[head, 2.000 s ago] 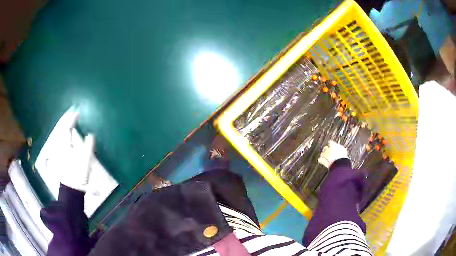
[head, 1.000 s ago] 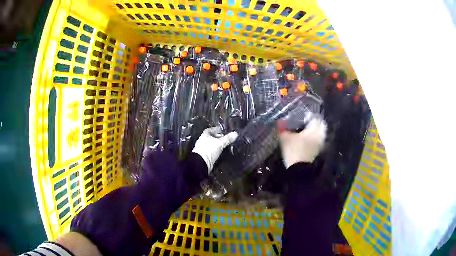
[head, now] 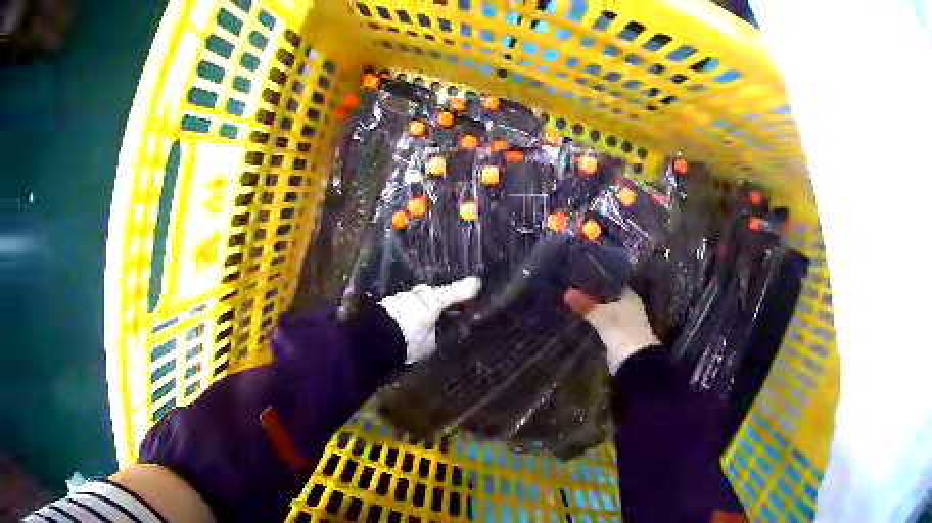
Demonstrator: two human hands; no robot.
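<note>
A yellow slotted plastic basket (head: 210,220) holds many slim black parts with orange tips in clear shiny bags. My left hand (head: 421,315), in a white knit glove, is at a fanned bundle of bagged black parts (head: 511,373), its thumb side against the left edge of the bundle. My right hand (head: 616,319), gloved with a bare fingertip showing, grips the right upper part of the same bundle. The bundle lies tilted over the other bagged parts, its lower ends fanned toward the near basket wall. The fingers under the bundle are hidden.
A large white glossy object (head: 869,204) stands along the right edge, beside the basket. The dark-green tabletop (head: 61,174) shows at the far left. Purple sleeve covers with orange tags and a striped cuff show at the bottom.
The view has turned from the table to the basket. My left hand has left a white slab and come into the basket. The bundle between my hands has become wider and fanned out.
</note>
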